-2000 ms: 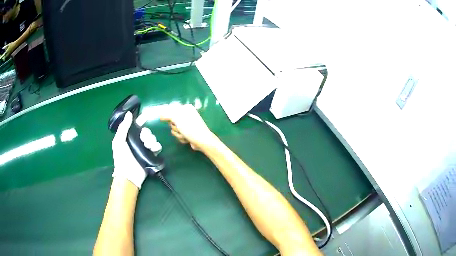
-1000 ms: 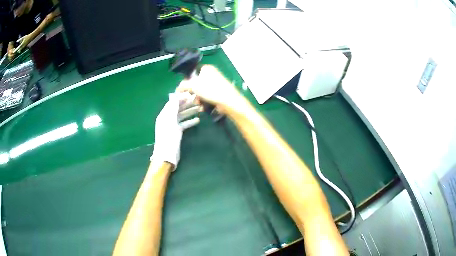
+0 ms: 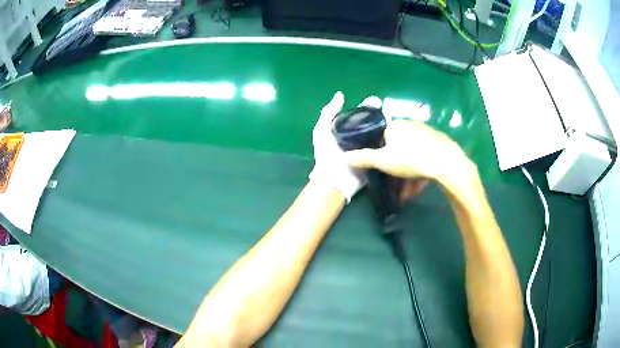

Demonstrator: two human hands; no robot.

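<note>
The black barcode scanner is over the green mat near the middle, its wide head toward the bench's far side. My bare right hand is closed around its handle, just below the head. My left hand, in a white glove, is at the left of the head and partly behind it. Its fingertips show beyond the head; whether it also grips the scanner is hidden. The black scanner cable runs from the handle end down to the bottom edge. The hands and scanner are slightly blurred.
A white panel leans by a white box-shaped device at right, with a white cable below. A white sheet with an orange tray is at left. A mouse and dark case stand behind. Part of a person shows lower left.
The view has swung left, bringing in the white sheet and orange tray. The scanner was in my left hand two seconds ago; now my right hand holds its handle.
</note>
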